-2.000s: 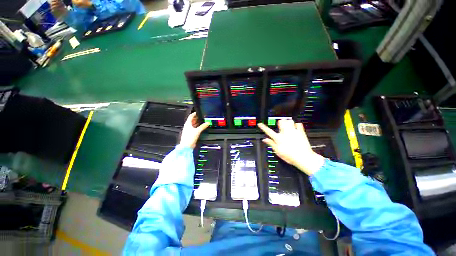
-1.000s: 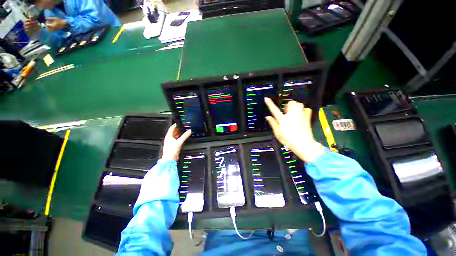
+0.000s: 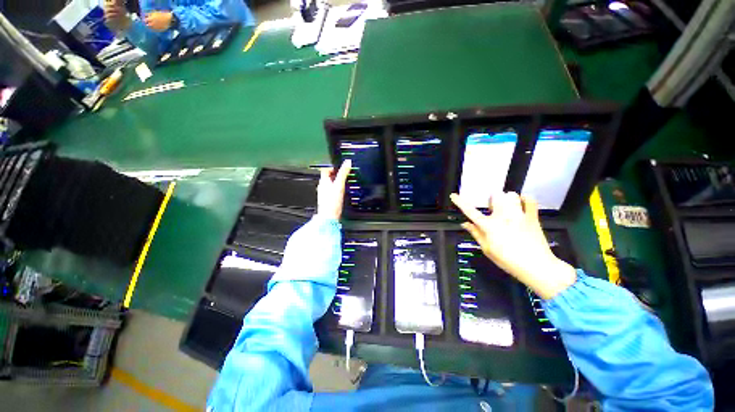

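A black tray (image 3: 387, 217) stands tilted in front of me with several phones. Its two left phones show dark screens with text lists; its two right phones (image 3: 556, 170) show white screens with blue tops. My left hand (image 3: 331, 193) is at the tray's left edge, a fingertip at the leftmost phone (image 3: 363, 177). My right hand (image 3: 516, 241) is empty, index finger extended at the lower left of the third phone (image 3: 487, 169). A lower tray lies nearer me, its phones showing text lists; white cables (image 3: 422, 362) run from some. My right arm partly hides its rightmost phone.
A tray of dark phones (image 3: 278, 229) lies at left, another (image 3: 709, 233) at right. A black ribbed stack (image 3: 89, 209) is at far left above a basket (image 3: 60, 346). A raised green board (image 3: 459, 64) is behind. Another person's blue sleeve (image 3: 209, 14) shows at top left.
The tilted tray's two right screens turned from dark to white and blue. The second screen lost its red and green buttons. My left hand moved up the tray's edge; my right finger moved lower.
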